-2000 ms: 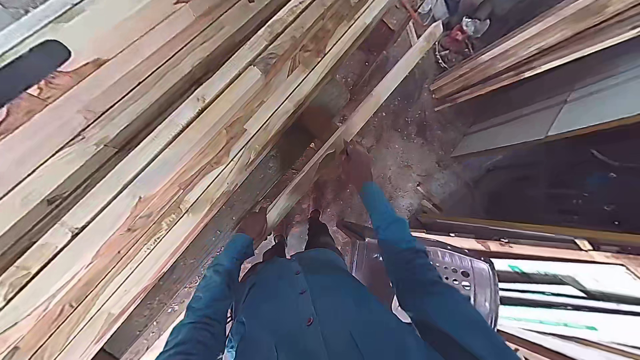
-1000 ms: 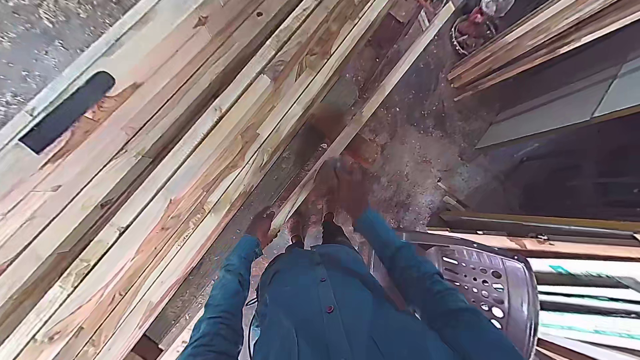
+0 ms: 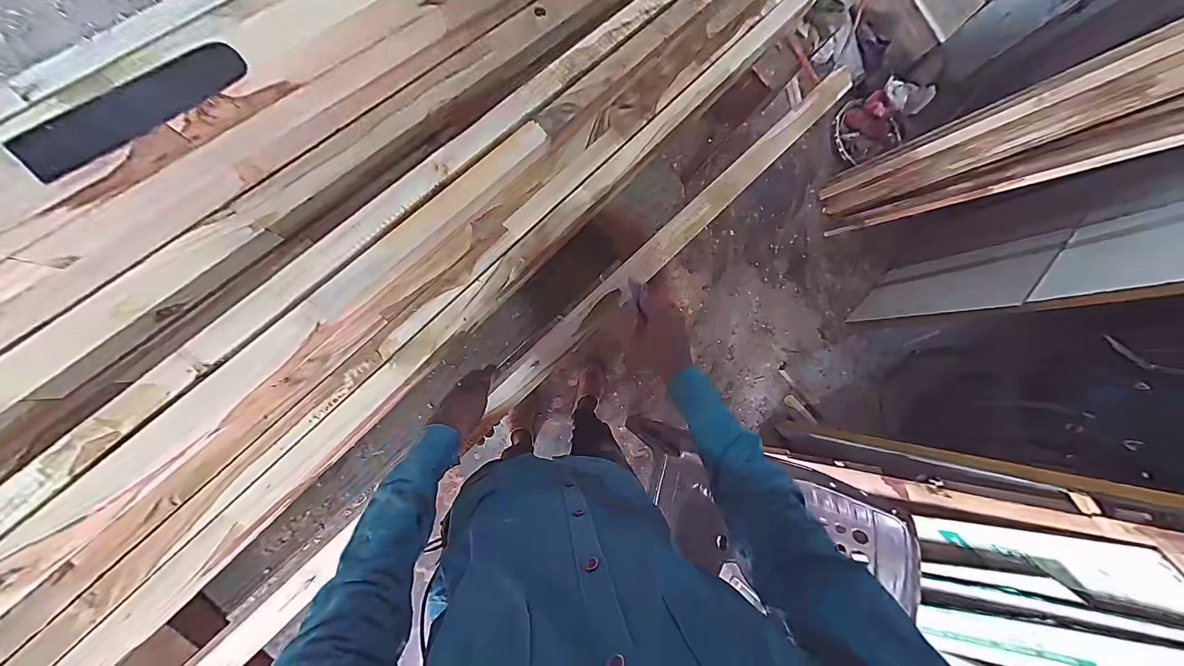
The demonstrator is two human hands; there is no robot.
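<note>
A long narrow wooden board (image 3: 703, 199) slants from between my feet up toward the top right. Its near end is in my left hand (image 3: 465, 400), whose fingers wrap the board's edge. My right hand (image 3: 655, 328) is at the board's right side, around its lower middle, and is blurred. Something small and bluish shows at its fingertips, too unclear to name; whether the fingers grip the board cannot be told. To the left of the board lies a large stack of long wooden planks (image 3: 370, 277), running in nearly the same direction.
More planks (image 3: 1008, 120) jut in from the upper right, above pale panels (image 3: 971, 277). A perforated plastic chair (image 3: 860, 527) stands at my right. A wire basket (image 3: 865, 129) with rags sits at the top. A dark slot-shaped object (image 3: 129, 106) lies at the upper left.
My left hand stays at the board's near end. My right hand has shifted a little along the board's right side. The view has swung somewhat.
</note>
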